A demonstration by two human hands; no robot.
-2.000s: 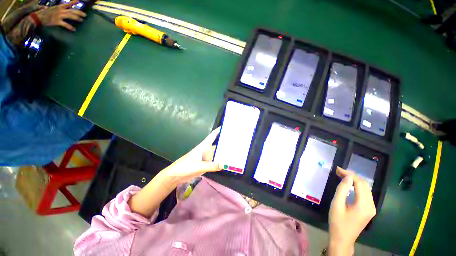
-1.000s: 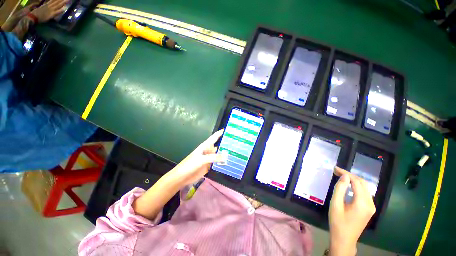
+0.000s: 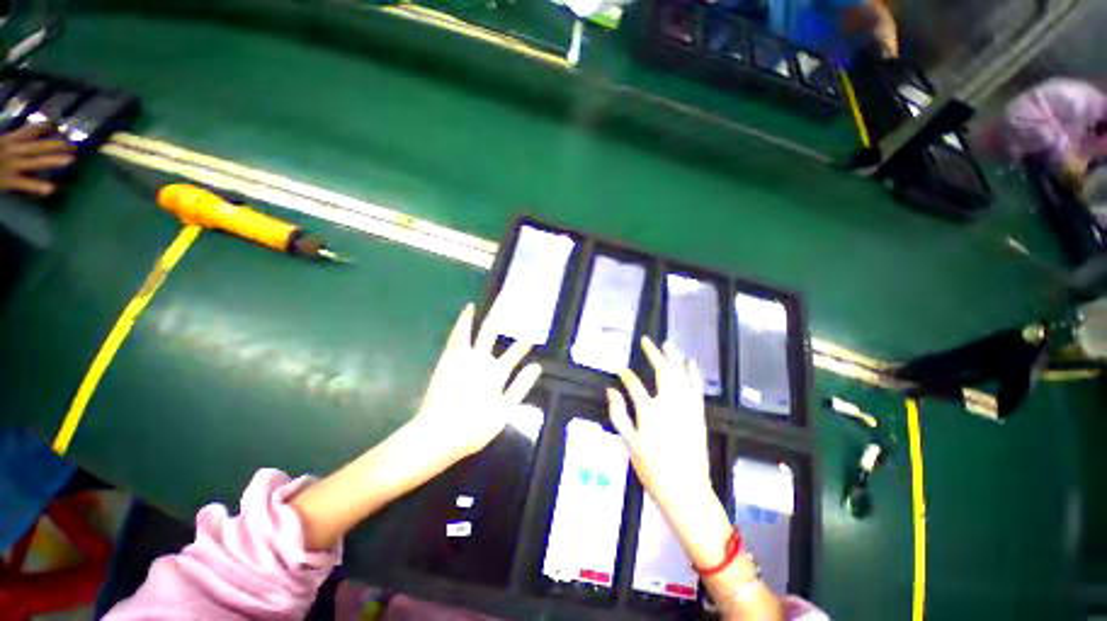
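Observation:
Two black four-slot trays lie edge to edge. The far tray [image 3: 801, 352] holds four lit phones, including a pale-screened one [image 3: 762, 349] at its right end. In the near tray [image 3: 801, 534], the leftmost phone [image 3: 486, 485] looks mostly dark with small white patches. A white-screened phone [image 3: 585, 503] beside it has a red bar at the bottom. My left hand [image 3: 476, 386] is spread over the trays' left part, fingers towards the far tray. My right hand [image 3: 665, 425] is spread over the middle, partly hiding the near tray's third phone. Neither hand holds anything; contact is unclear.
A yellow electric screwdriver [image 3: 231, 218] lies at left. Small black and white plugs [image 3: 864, 479] lie right of the trays. A dark clamp-like piece [image 3: 971, 370] is at the right. Another person's hand [image 3: 30, 158] is at far left; people and trays are across the bench.
Both hands have moved away from me over the trays, with fingers spread. The near tray's leftmost phone has gone from green and white stripes to mostly dark. The view has tilted up.

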